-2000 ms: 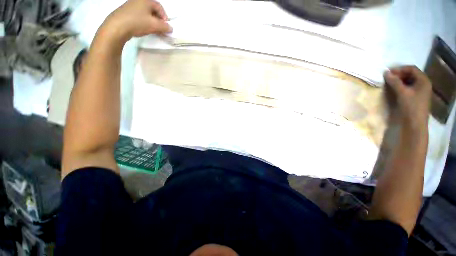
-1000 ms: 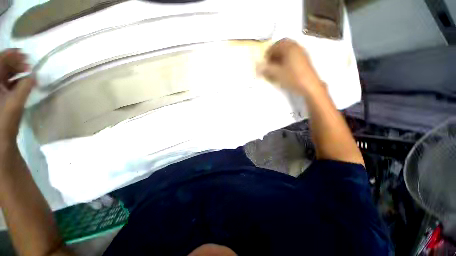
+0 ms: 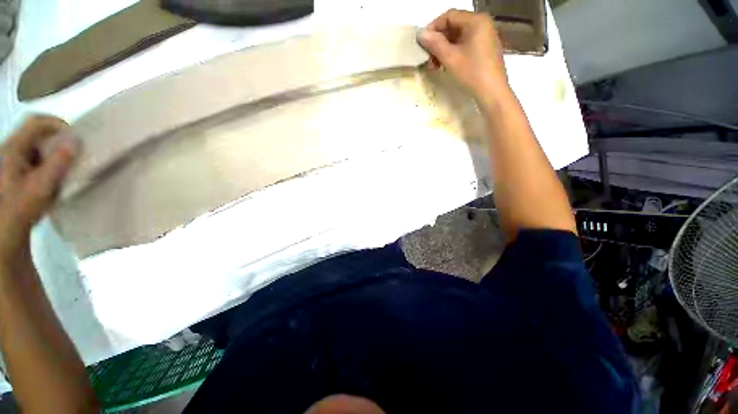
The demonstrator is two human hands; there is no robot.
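A long curved beige fabric strip [image 3: 243, 85] stretches between my hands. My left hand [image 3: 42, 166] holds its left end; the hand is slightly blurred and near the picture's left edge. My right hand [image 3: 461, 50] pinches its right end between thumb and fingers. Below the strip lies another beige panel [image 3: 218, 174], flat on the white cloth [image 3: 324, 206]. A yellow-brown stain shows near the panel's right end. Whether the strip touches the panel under it cannot be told.
Grey-brown curved pieces [image 3: 97, 52] lie at the far left. The dark iron [image 3: 239, 10] is cut off at the top edge. A brown metallic rest [image 3: 515, 24] is beyond my right hand. A green basket [image 3: 154, 376] is below the table's left edge, a fan [image 3: 712, 263] at the right.
A beige strip is now stretched between my hands, where thin pale, dark-edged strips lay before. The view has turned to the right since the first frame, and the fan has come into view.
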